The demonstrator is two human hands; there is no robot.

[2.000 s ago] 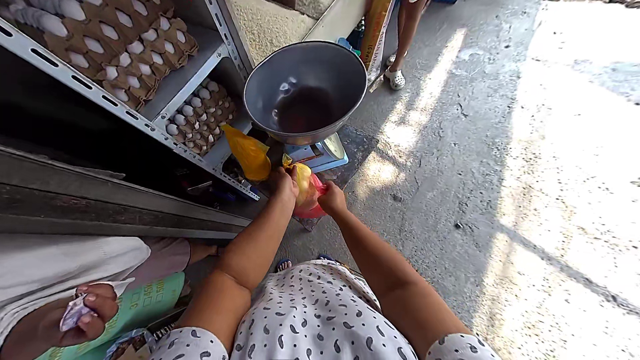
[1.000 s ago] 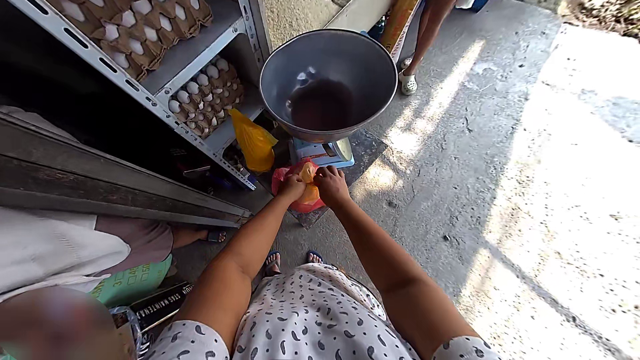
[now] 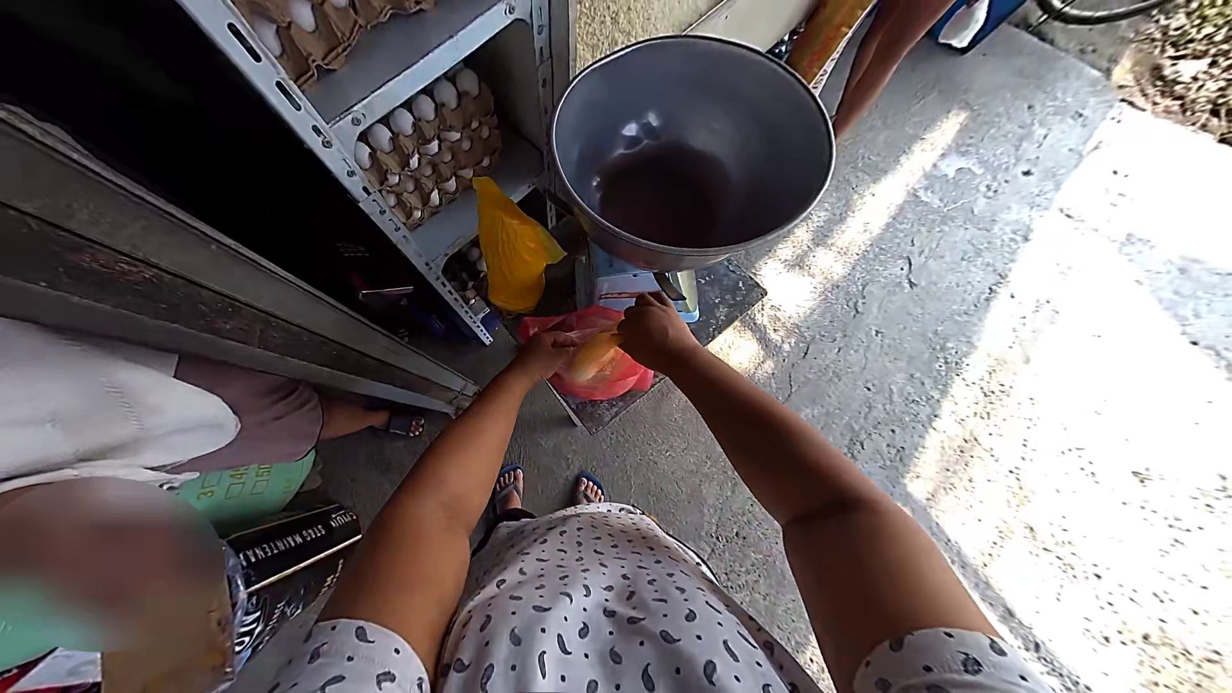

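Note:
My right hand [image 3: 657, 332] grips the top of a small yellow-tinted plastic bag with contents [image 3: 595, 357]. My left hand [image 3: 545, 354] touches the edge of a red plastic bag [image 3: 608, 381], its fingertips partly hidden in the plastic; whether they grip it I cannot tell. The yellow-tinted bag is at the opening of the red one, which rests on a dark tabletop [image 3: 731, 296]. Behind my hands a large grey metal bowl [image 3: 693, 144] sits on a light blue weighing scale [image 3: 626, 279]. A tied yellow plastic bag [image 3: 515, 252] stands to the left of the scale.
Trays of white eggs [image 3: 433, 144] stand on a grey slotted-metal shelf [image 3: 390, 72] at the left. Another person in a white top [image 3: 106, 404] is at the lower left, beside a green sack [image 3: 252, 489] and a black box [image 3: 294, 544]. Another person's leg [image 3: 881, 67] shows beyond the bowl.
My hands, close together on the yellow-tinted bag two seconds ago, are now apart, the left at the red bag's edge. The red bag is spread wider on the tabletop.

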